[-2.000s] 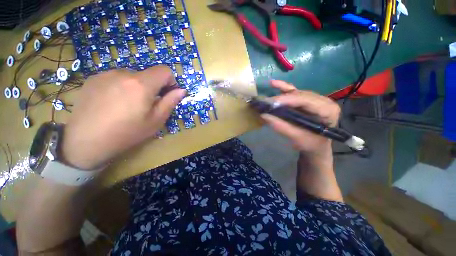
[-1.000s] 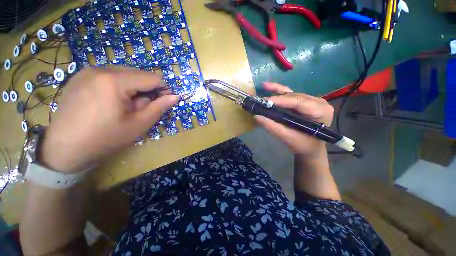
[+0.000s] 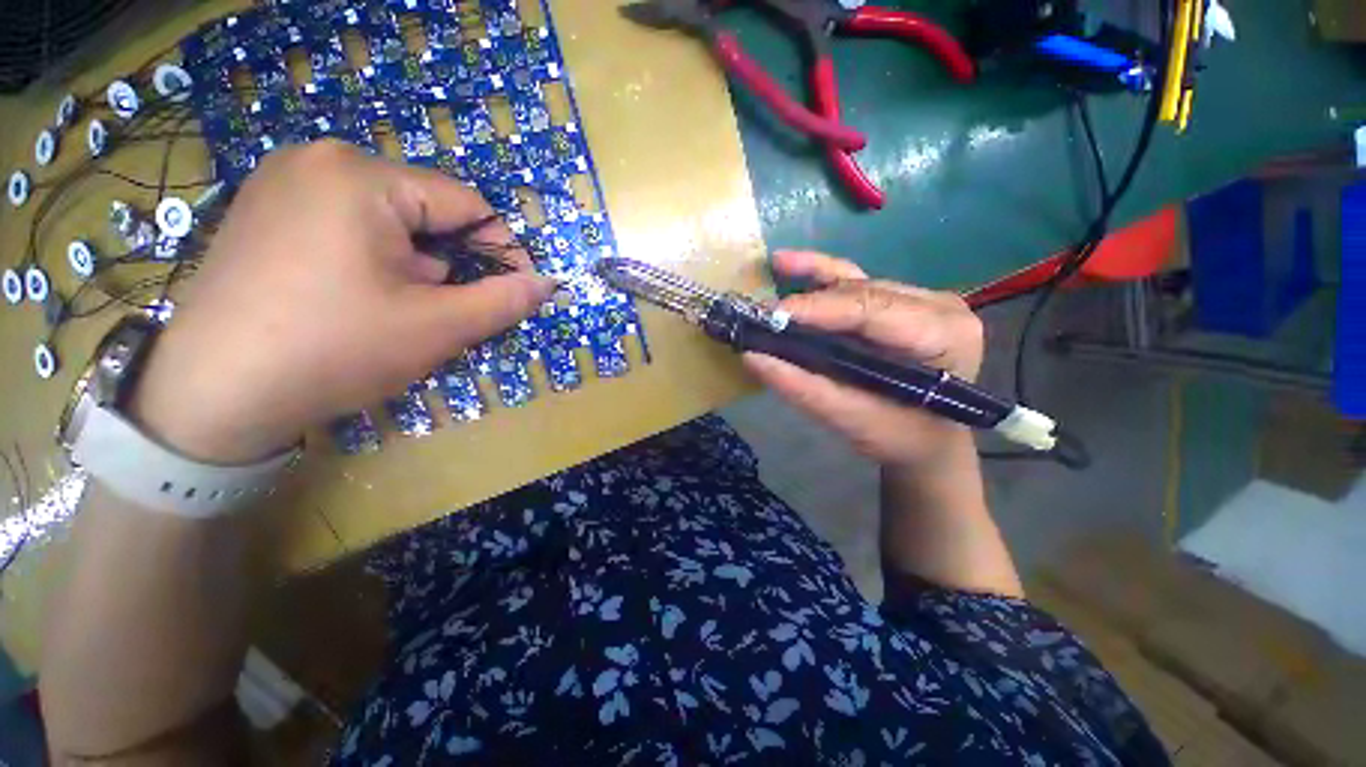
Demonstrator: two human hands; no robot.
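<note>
A blue PCB panel lies on a shiny tan board. My left hand is over the panel and pinches a small bunch of dark lead wires between thumb and fingers. My right hand holds a soldering iron like a pen; its bare metal tip is over the panel's right part, just right of my left fingertips. Whether the tip touches the panel cannot be told. White piezo discs on dark wires lie left of the panel; my left hand hides part of the panel.
Red-handled side cutters lie on the green bench top at the upper right, with another red handle beside them. A black cord runs down at the right near blue and yellow items. A black grille is at the upper left corner.
My left hand has opened its pinch somewhat, and more of the dark wires shows. The iron's tip has moved slightly left over the panel since one second ago.
</note>
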